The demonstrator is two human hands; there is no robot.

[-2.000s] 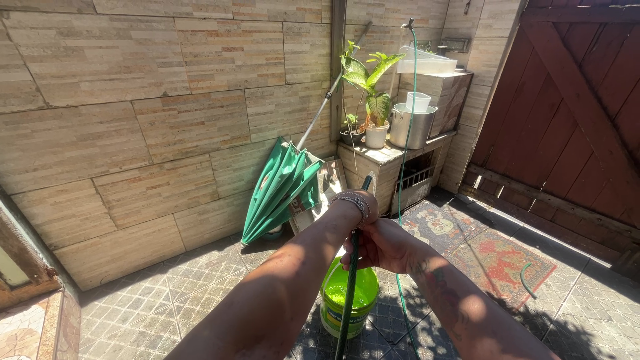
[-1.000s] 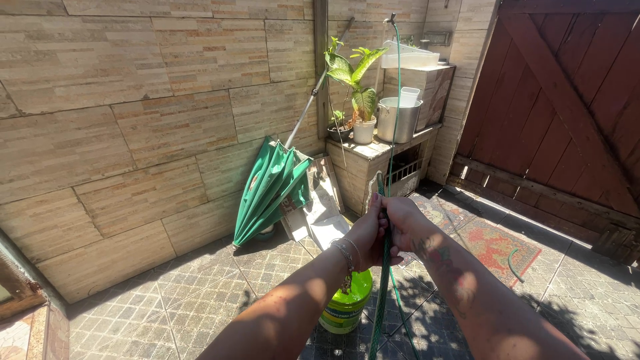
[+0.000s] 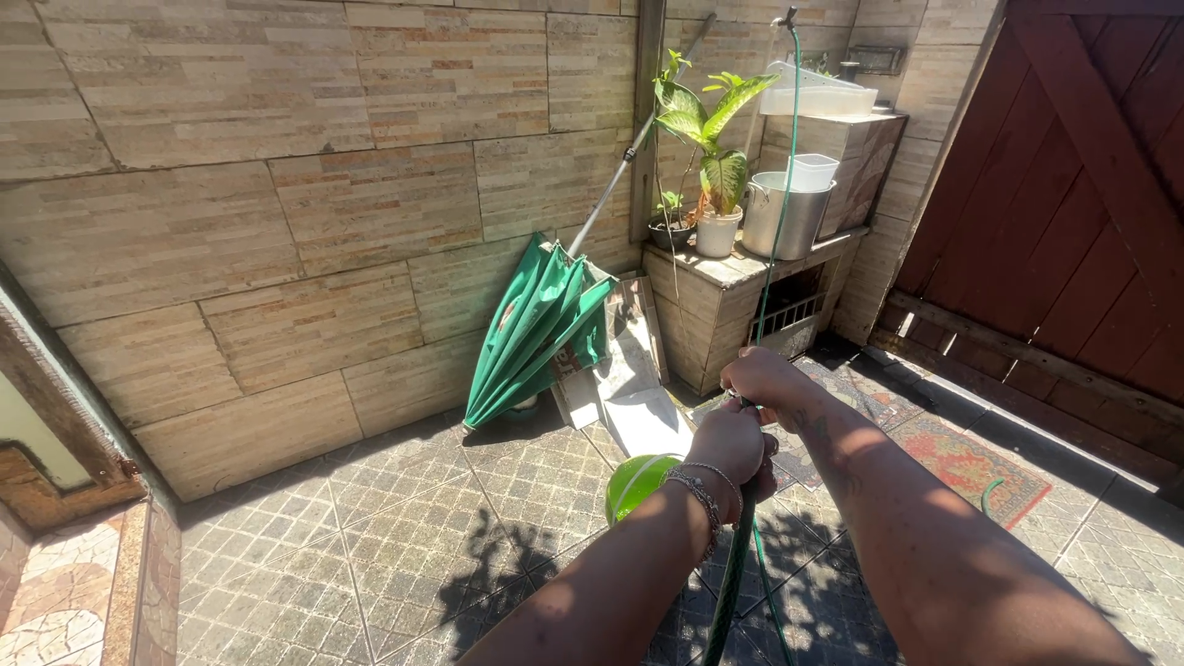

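My left hand (image 3: 735, 444) is closed around a thick dark green hose (image 3: 729, 573), which runs down from it to the bottom of the view. Just above and touching it, my right hand (image 3: 766, 384) grips at the hose's upper end; the fingers hide what exactly is pinched there. A thinner green hose (image 3: 794, 120) hangs from a wall tap (image 3: 787, 17), passes behind my right hand and shows again below it. Behind my left wrist, partly hidden, stands a bright green bucket (image 3: 632, 486) on the tiled floor.
A folded green umbrella (image 3: 532, 333) leans on the tiled wall beside flattened cardboard (image 3: 638, 388). Potted plants (image 3: 717, 227) and a metal pot (image 3: 786, 217) stand on a tiled ledge (image 3: 712, 268). Right are a patterned rug (image 3: 962, 462) and a dark red wooden gate (image 3: 1045, 213).
Both hands have moved, and they now cover more of the bucket. The hose's upper end, which stuck up above my hands one second ago, no longer shows there.
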